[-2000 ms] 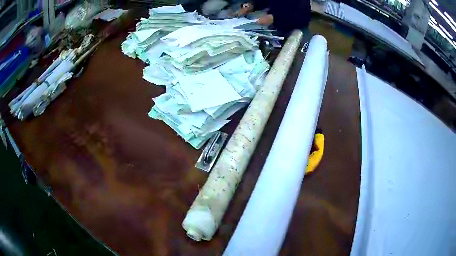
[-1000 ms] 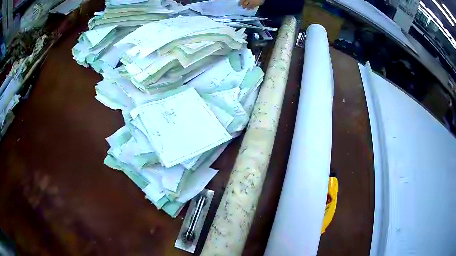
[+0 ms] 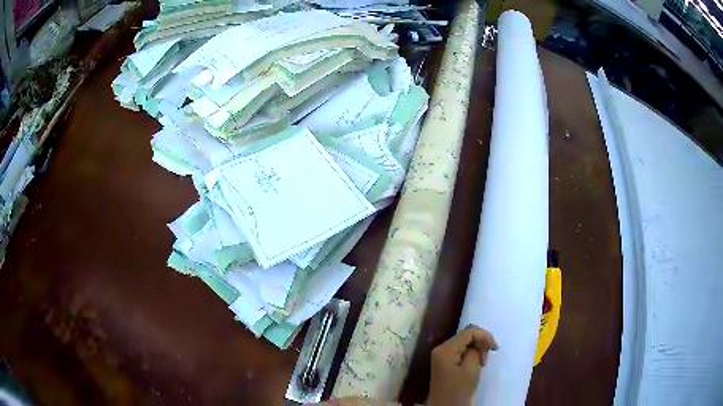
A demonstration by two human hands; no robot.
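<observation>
A plain white roll (image 3: 511,206) lies lengthwise on the brown table. My right hand (image 3: 461,361) is at its left side near the bottom edge, with curled fingers over the roll's near part; whether they grip it is unclear. A sliver of skin, seemingly my left hand (image 3: 361,402), shows at the bottom edge over the near part of the cream patterned roll (image 3: 416,214); its fingers are cut off. The patterned roll lies left of the white one, with a gap between them.
A messy stack of white and pale-green paper pieces (image 3: 297,194) lies left of the rolls. A packeted metal item (image 3: 319,353) is beside the patterned roll. A yellow-handled tool (image 3: 549,313) touches or lies close to the white roll's right side. White paper (image 3: 682,262) covers the right.
My right hand and a sliver of the left have come in at the bottom. The view has moved closer to the rolls. The other person's hand at the top has left the picture.
</observation>
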